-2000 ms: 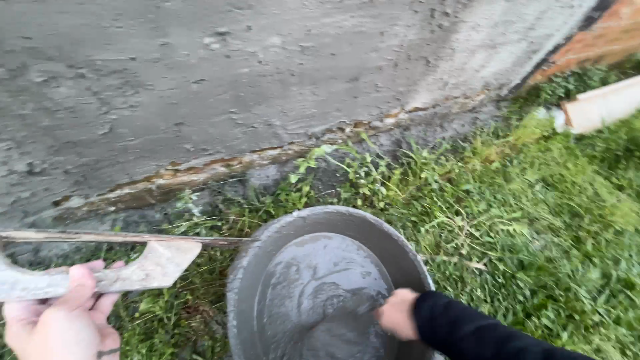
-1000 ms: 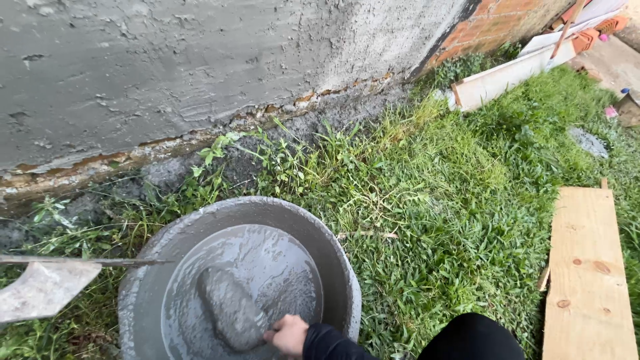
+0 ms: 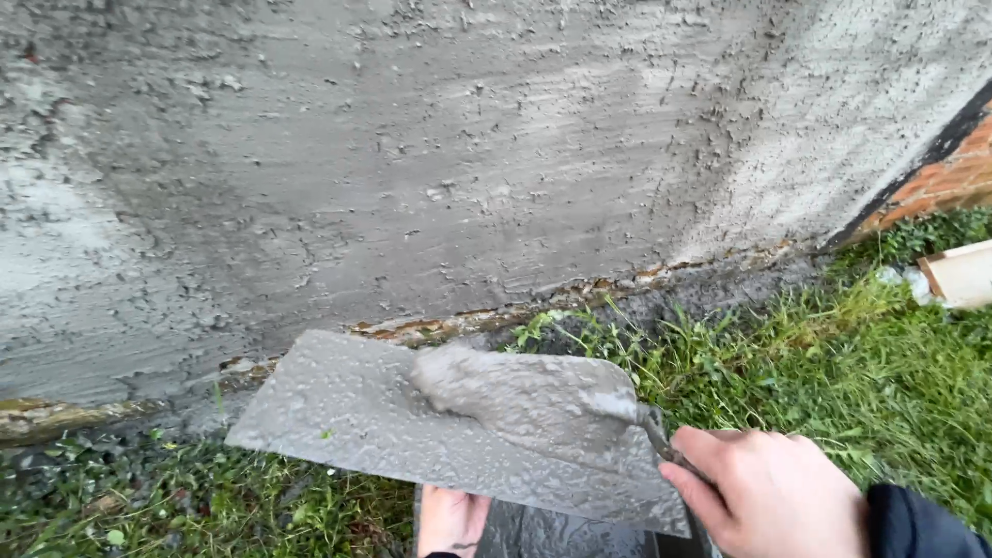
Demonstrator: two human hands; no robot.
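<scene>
My right hand [image 3: 775, 484] grips the handle of a trowel [image 3: 659, 434], whose blade is covered by a heap of wet grey mortar [image 3: 535, 395]. That heap lies on a flat rectangular plasterer's board [image 3: 341, 411], itself coated in mortar. Under the board, my left hand [image 3: 449, 515] shows only in part; its hold on the handle is hidden by the board. Behind stands a wall [image 3: 465, 178] with rough, damp grey render. Below the board, part of the mortar tub [image 3: 542, 535] is visible.
Grass [image 3: 814, 387] and weeds grow along the uneven foot of the wall. Bare orange brick [image 3: 945, 178] begins past a dark vertical band at the right. A pale board [image 3: 961, 275] lies in the grass at the right edge.
My right hand and the trowel have come up out of the tub, and mortar now lies on the board. The board has come from the left edge to over the tub, its coated face showing.
</scene>
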